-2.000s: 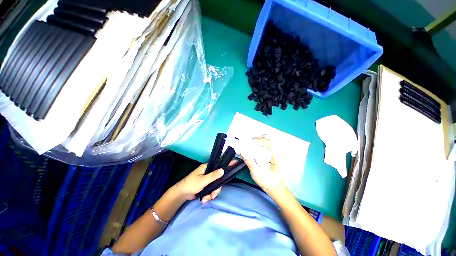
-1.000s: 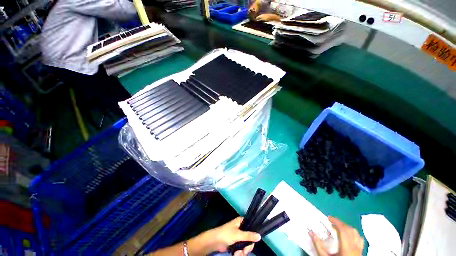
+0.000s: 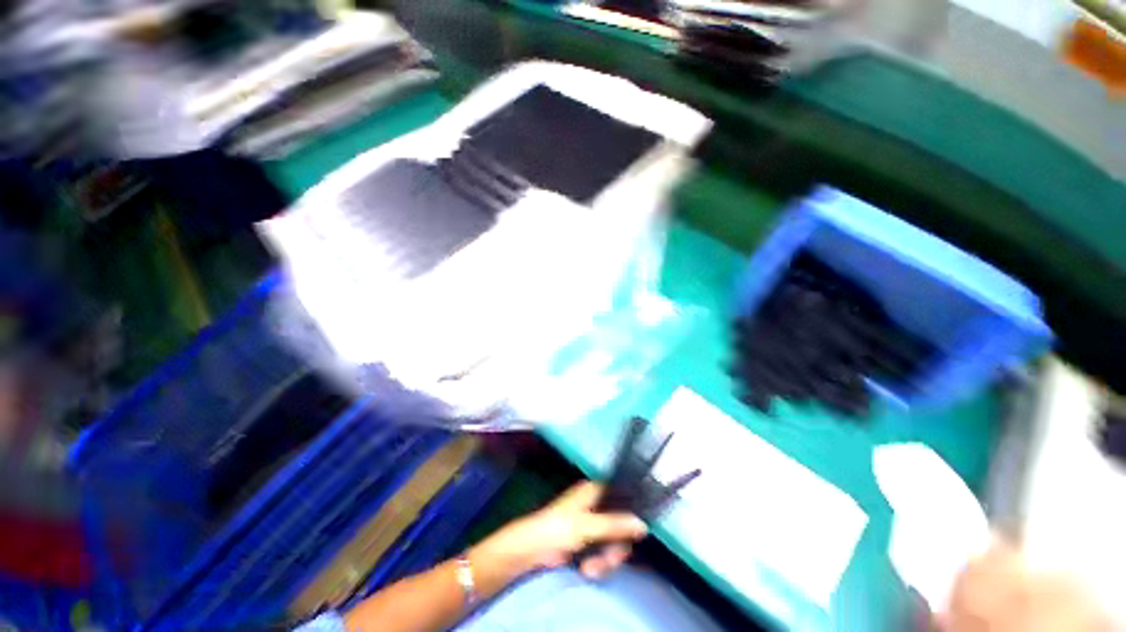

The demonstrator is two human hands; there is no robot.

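Note:
The frame is blurred. My left hand [image 3: 578, 533] is closed around a few fanned black tubes [image 3: 635, 479], just left of the white work sheet [image 3: 768, 500]. My right hand [image 3: 1019, 593] is a blurred shape at the lower right, over the near part of the right stack; its fingers and anything in them cannot be made out. Black pieces [image 3: 809, 346] lie heaped in the mouth of the tipped blue bin [image 3: 938, 278] and spill onto the green bench.
The left stack [image 3: 494, 296] bears rows of black tubes, with clear plastic around its base. The right stack [image 3: 1087, 482] is cut off by the edge. White scrap paper [image 3: 926, 506] lies beside the work sheet. Blue baskets [image 3: 185, 370] stand below the bench. Blurred stacks are behind.
My right hand has moved off the work sheet to the right, towards the right stack. My left hand still holds the tubes. The view has shifted and blurred.

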